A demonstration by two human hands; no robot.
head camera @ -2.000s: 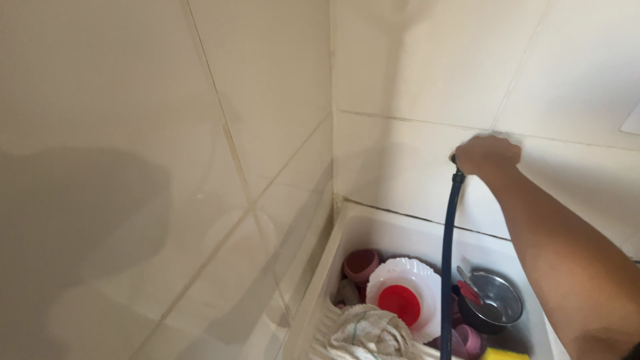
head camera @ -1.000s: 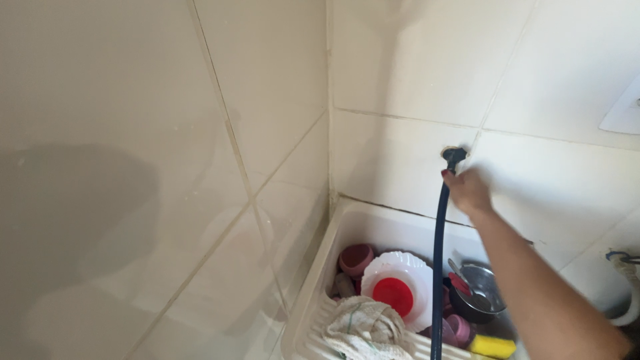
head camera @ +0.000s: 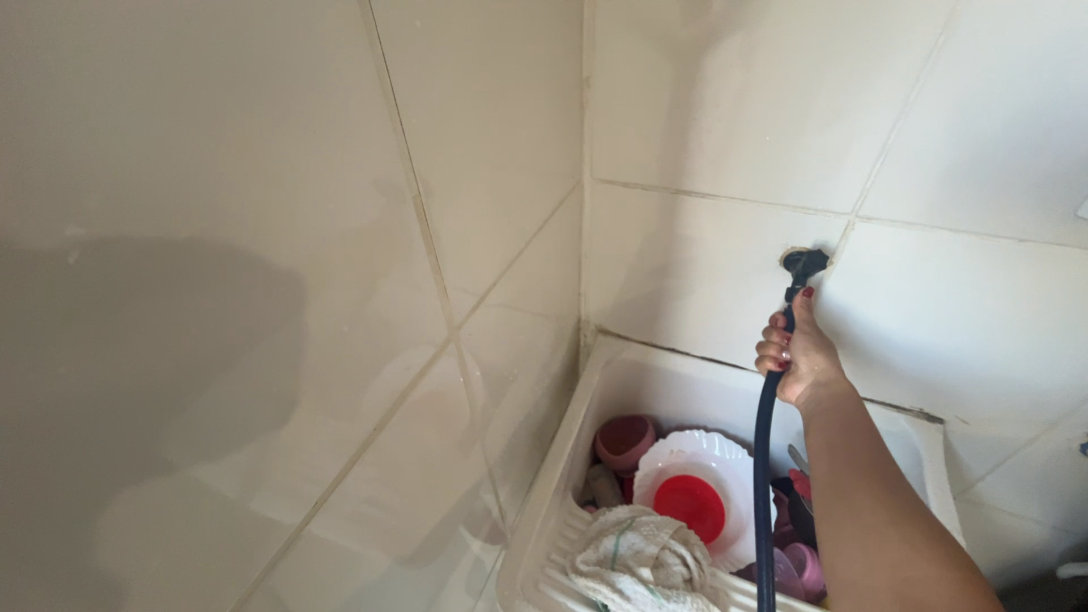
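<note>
My right hand (head camera: 797,350) is wrapped around the upper end of a dark blue hose (head camera: 765,476), just below a black tap (head camera: 803,263) on the tiled wall. The thumb points up toward the tap's outlet. From the hand, the hose hangs down in front of a white laundry sink (head camera: 676,361). In the sink lie a white scalloped plate (head camera: 735,476) with a red round item (head camera: 690,508) on it, a pink bowl (head camera: 626,442) and purple cups (head camera: 801,571). A crumpled whitish cloth (head camera: 642,557) rests on the ribbed washboard. My left hand is not in view.
Tiled walls meet in a corner behind the sink, with the left wall (head camera: 255,212) close beside its rim. My right forearm hides part of the sink's contents. A white pipe-like piece (head camera: 1073,569) shows at the lower right edge.
Two seconds ago my right hand was on the tap, covering it. It moved down to the hose, first with the fingers near its top, and now the fingers are wrapped around it.
</note>
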